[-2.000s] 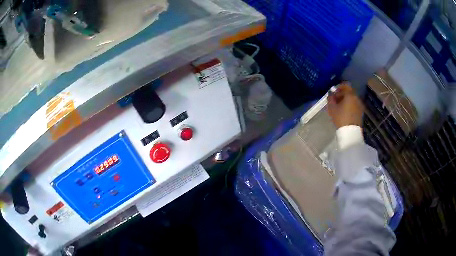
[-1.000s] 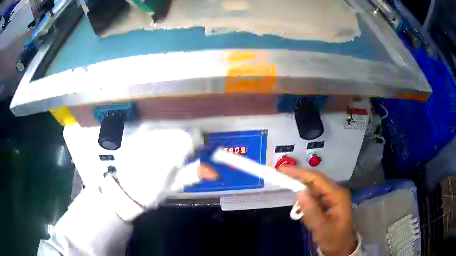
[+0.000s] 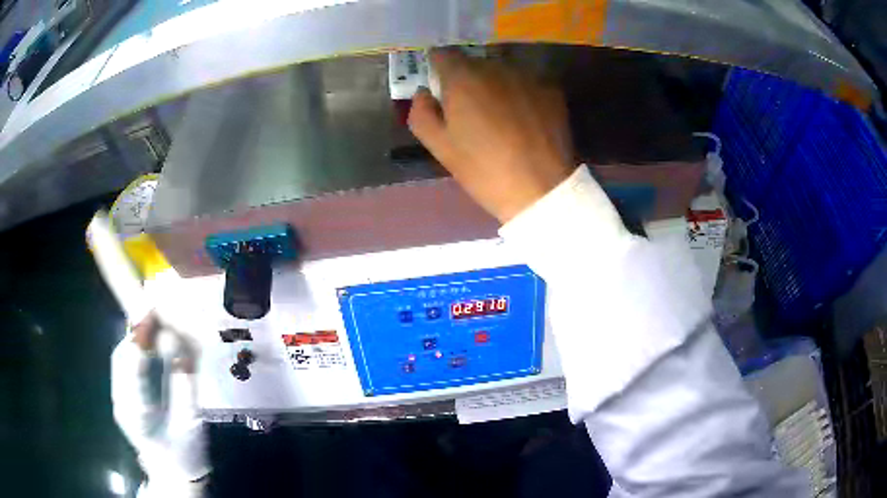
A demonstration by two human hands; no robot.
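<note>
My right hand (image 3: 501, 131), bare with a white sleeve, reaches under the raised silver screen frame (image 3: 661, 21). Its fingertips and thumb are at a small white jig (image 3: 408, 76) on the metal bed (image 3: 282, 131); the fingers hide whether a part is between them. My left hand (image 3: 160, 389), in a white glove and motion-blurred, is low at the left beside the machine. It holds a slim white plastic part (image 3: 115, 258) that points up and away.
The machine's front has a blue control panel (image 3: 443, 331) with red digits and a black knob-like button (image 3: 248, 290). A lined crate with rows of white parts (image 3: 805, 438) is at the lower right. Blue baskets (image 3: 802, 185) stand at the right. Dark green surface lies at left.
My right hand has moved from in front of the panel up to the jig. My left hand has moved left, away from the panel. The screen frame sits higher in view, exposing the bed.
</note>
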